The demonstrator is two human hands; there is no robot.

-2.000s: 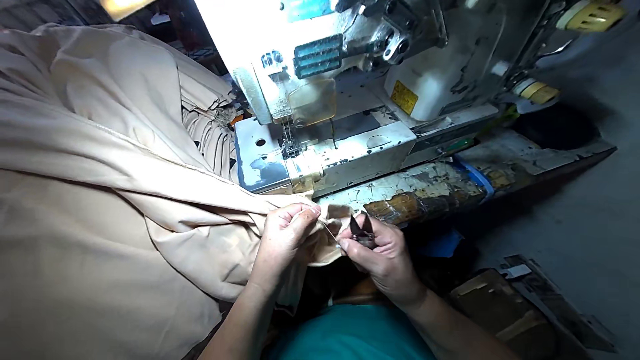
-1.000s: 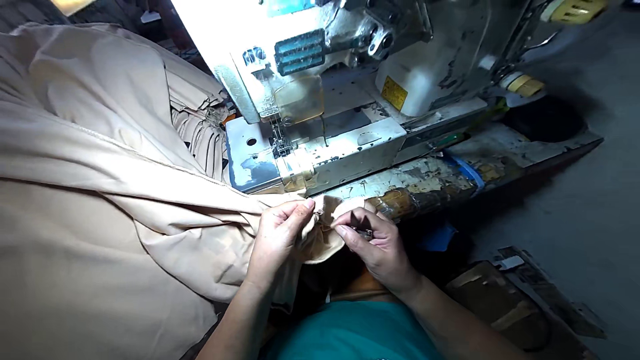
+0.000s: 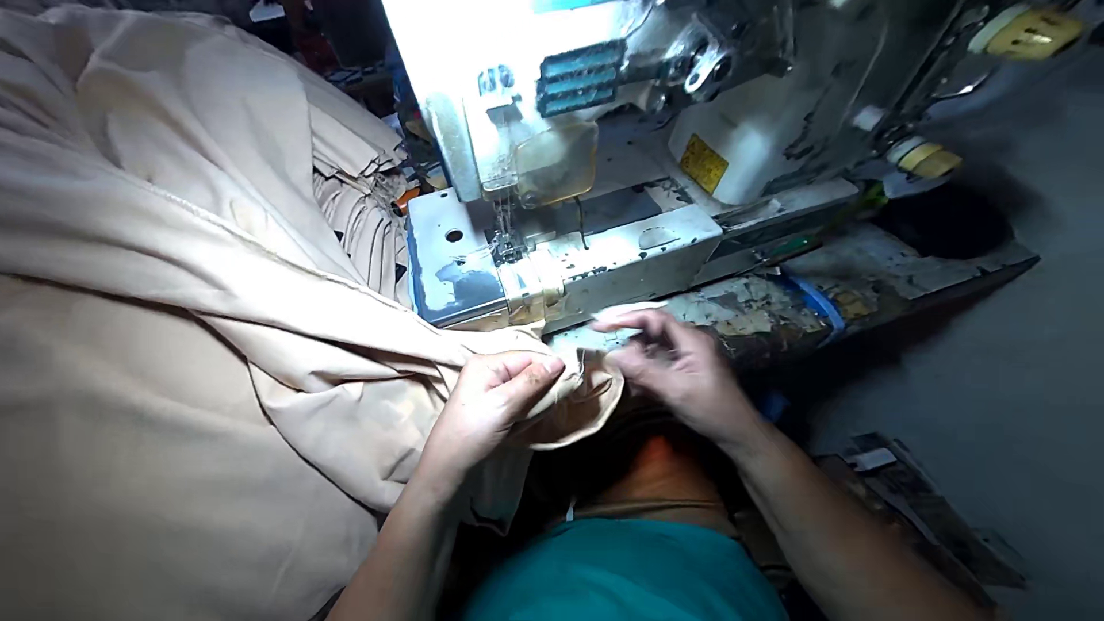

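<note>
My left hand (image 3: 500, 397) pinches the edge of a beige cloth (image 3: 336, 328) between thumb and fingers, just in front of the sewing machine. The cloth's gathered end (image 3: 586, 405) hangs in a loop to the right of those fingers. Right beside that loop is my right hand (image 3: 673, 366), blurred, its fingers curled; something dark shows in its palm, too unclear to name. Above both hands stands the industrial sewing machine (image 3: 604, 250), its needles and presser foot (image 3: 509, 246) lit by a bright lamp.
A large pile of beige cloth (image 3: 129, 431) fills the left side. Behind it lies a stack of folded beige pieces (image 3: 366, 228). The worn table edge (image 3: 759, 315), with a blue band (image 3: 815, 302) around it, runs to the right. Thread tension knobs (image 3: 1026, 34) jut out at upper right.
Small dark thread snips showed in my right hand two seconds ago. That hand was at the cloth's end one second ago and is now raised a little off it. My left hand keeps its pinch.
</note>
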